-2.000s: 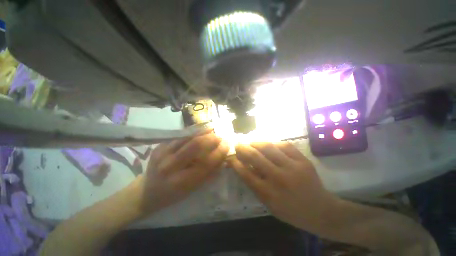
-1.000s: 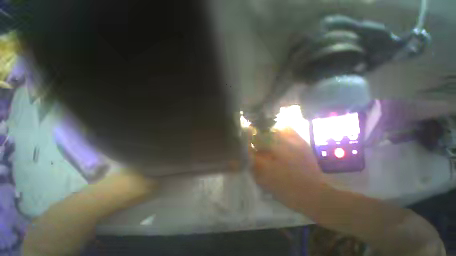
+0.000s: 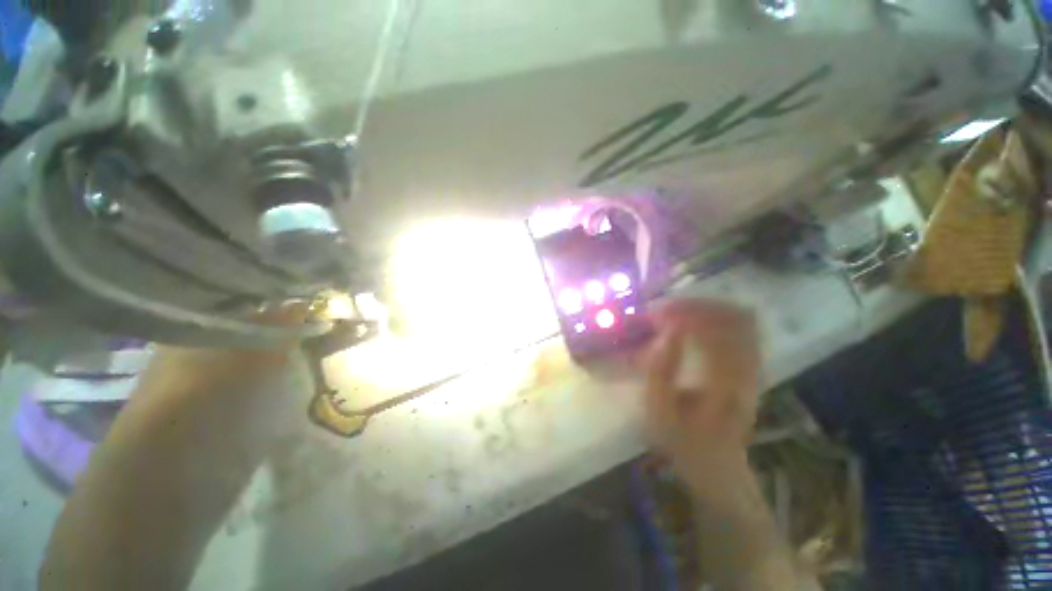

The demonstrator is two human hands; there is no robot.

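Note:
The sewing machine head (image 3: pixel 485 127), pale with a green marking, fills the top. Strong lamp glare whitens the table beside the needle area. My left hand (image 3: pixel 248 364) reaches under the head at left; its fingers are hidden, so its grip cannot be told. My right hand (image 3: pixel 706 369) is blurred, at the lower right corner of the smartphone (image 3: pixel 594 289); its fingers look bent, but whether they touch or hold anything cannot be told. The phone lies on the table with its buttons lit. A dark outline with a yellowish corner tab (image 3: pixel 343 418) marks the needle plate area.
Purple plush strips (image 3: pixel 52 444) lie at the left table edge, partly behind my left forearm. An orange-yellow cloth (image 3: pixel 981 219) hangs at far right. A blue mesh basket (image 3: pixel 981 462) stands below right. The stained white table's front edge (image 3: pixel 554 468) slants up to the right.
The view has swung to the right. My right hand has moved from the needle area to beside the phone. My left hand has gone behind the machine head.

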